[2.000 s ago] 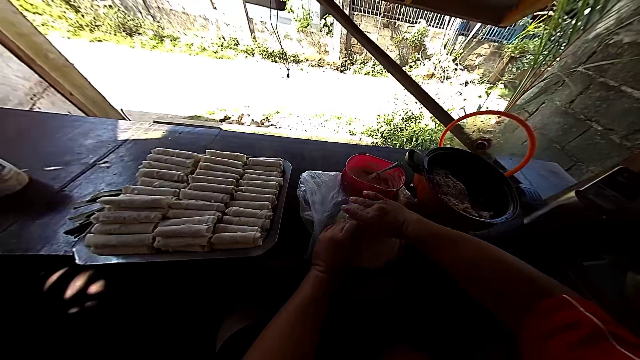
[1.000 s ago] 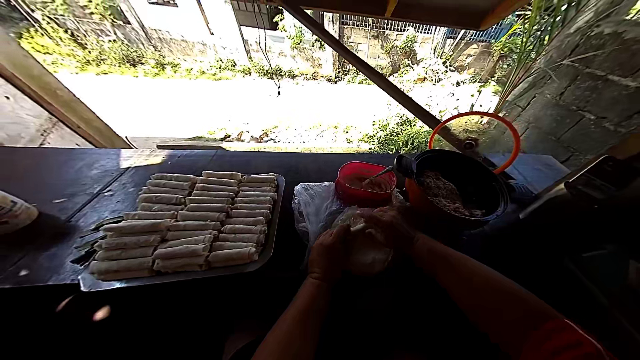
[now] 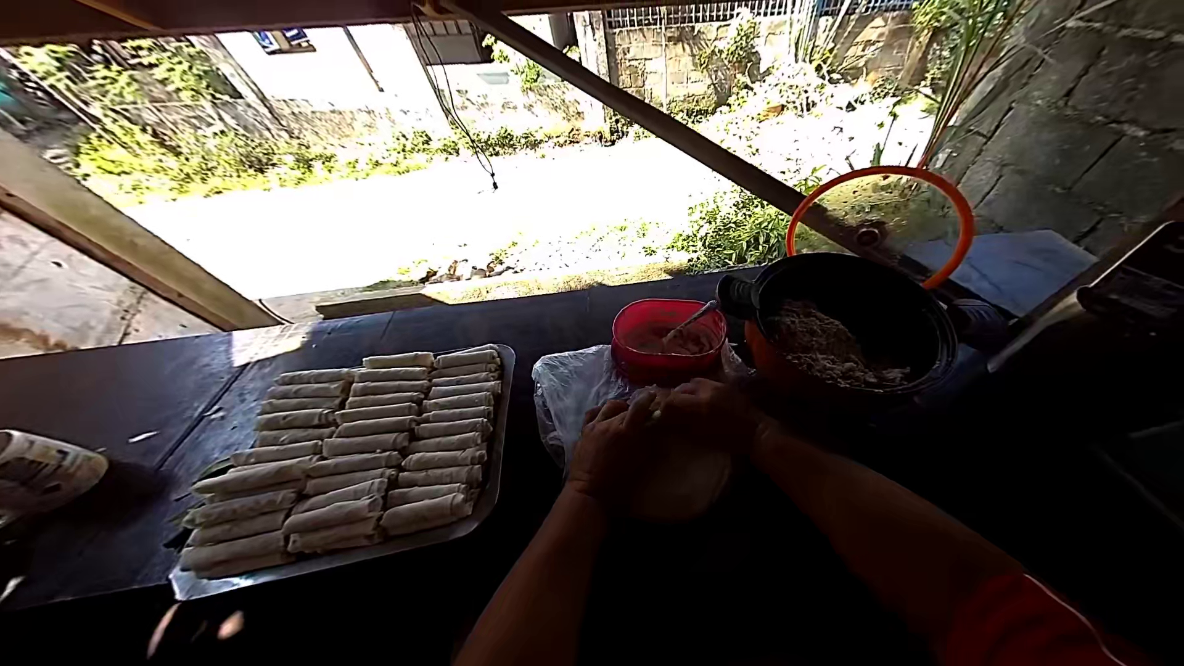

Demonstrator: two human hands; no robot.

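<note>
My left hand [image 3: 612, 442] and my right hand [image 3: 710, 413] meet near the table's front edge, fingers bent over the far side of a thin round wrapper [image 3: 680, 481]. What lies under the fingertips is mostly hidden. Just beyond them a red plastic bowl [image 3: 638, 361] holds a pinkish paste and a spoon [image 3: 692, 319]. Clear plastic wrap [image 3: 572, 393] lies beside the bowl, left of my hands. On the right a black pot [image 3: 934, 365] contains a shredded filling [image 3: 819, 347]. To the left, a metal tray [image 3: 490, 504] carries rows of rolled wrappers [image 3: 375, 444].
A round container [image 3: 46, 472] bearing print stands at the far left of the dark table [image 3: 120, 379]. Behind the pot rises a glass lid with an orange rim [image 3: 967, 222]. A slanting wooden beam [image 3: 638, 106] crosses the opening, and a block wall [image 3: 1082, 120] is at the right.
Both hands stay together over the wrapper. The right hand's fingers, spread over the left hand two seconds ago, now bend beside it at the wrapper's far side.
</note>
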